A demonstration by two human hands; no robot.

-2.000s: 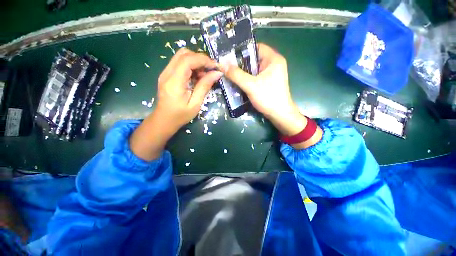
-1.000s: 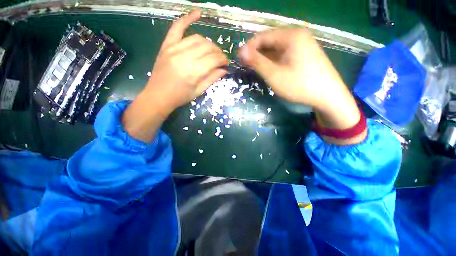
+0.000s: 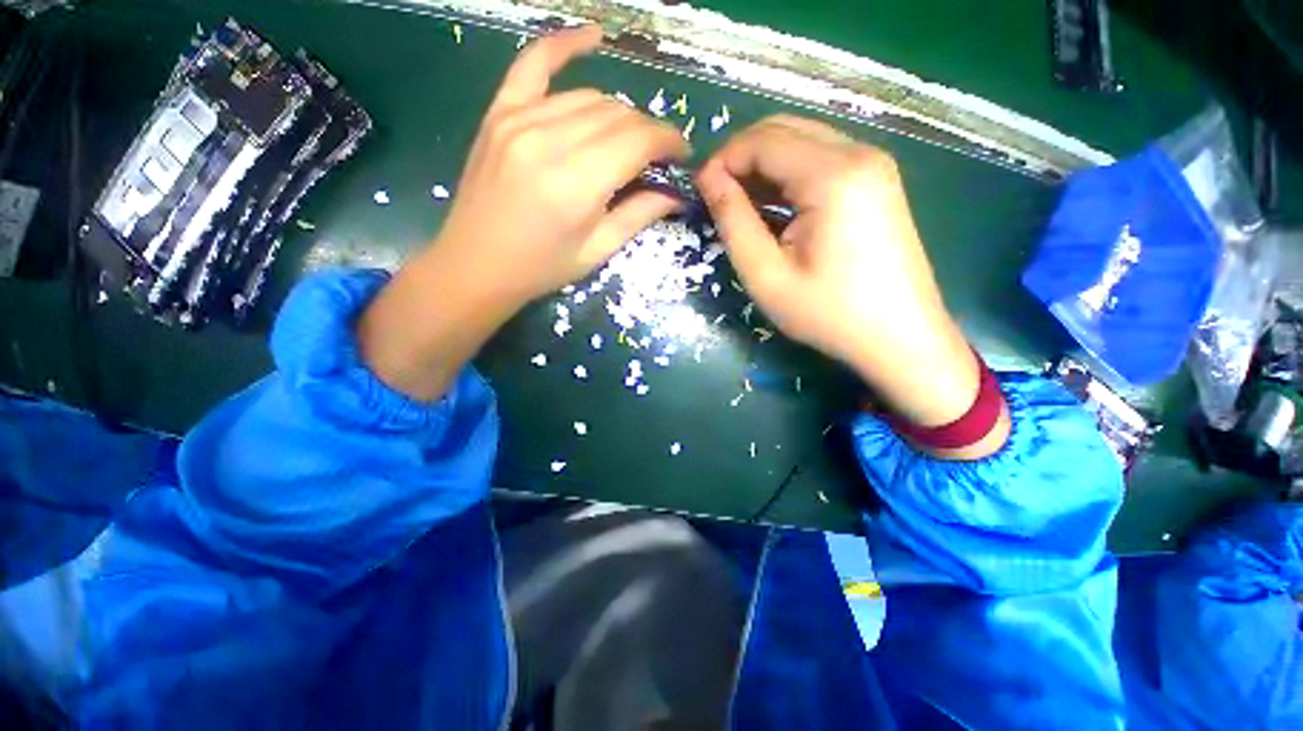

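Note:
My left hand [image 3: 550,193] is shut on a phone assembly [image 3: 669,179], which is seen edge-on between its thumb and fingers and is mostly hidden. My right hand [image 3: 843,236] is close beside it, thumb and index fingertips pinched together at the phone's edge. Whether a small part is between those fingertips cannot be told. White scraps [image 3: 660,286] lie scattered on the bench below the hands.
A stack of overlapping open phones [image 3: 215,172] lies at left. A blue bin [image 3: 1136,264] with small white parts is at right, beside clear plastic bags [image 3: 1229,321]. One phone [image 3: 1107,411] lies below the bin, partly hidden by my sleeve. A pale rail [image 3: 857,93] borders the bench.
The phone was face-up in both hands two seconds ago and is now turned edge-on in my left hand. Since one second ago, my right hand has moved slightly down. The view has also shifted.

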